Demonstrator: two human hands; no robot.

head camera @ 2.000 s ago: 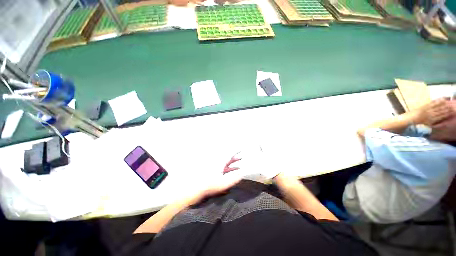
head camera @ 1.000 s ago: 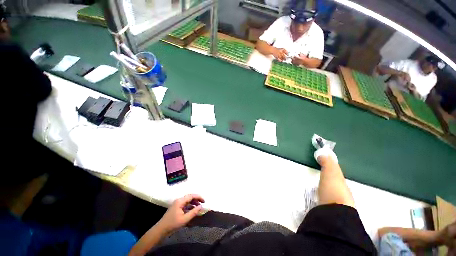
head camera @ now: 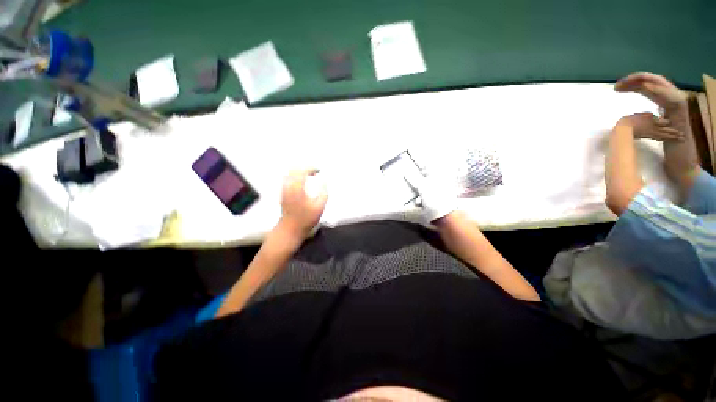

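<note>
A white-faced panel with a thin dark edge (head camera: 399, 174) is held low over the white bench near my lap. My right hand (head camera: 433, 198), in a white glove that blends with the bench, grips its right side; its fingers are blurred. My bare left hand (head camera: 301, 202) is left of the panel, apart from it, at the bench edge with fingers curled. Something whitish shows by its fingertips, but I cannot tell whether it is held. A silvery textured bag (head camera: 481, 171) lies just right of my right hand.
A lit phone (head camera: 225, 181) lies left on the bench (head camera: 549, 157). Stacked black parts (head camera: 86, 157) are far left, below a blue tool cup (head camera: 69, 56). White sheets (head camera: 397, 50) and dark flat pieces (head camera: 337, 66) lie on the green belt. A neighbour's arms (head camera: 624, 165) are at right.
My right hand has come back from the belt to the bench by my lap and now has the panel. The view has turned downward. The phone still lies on the bench.
</note>
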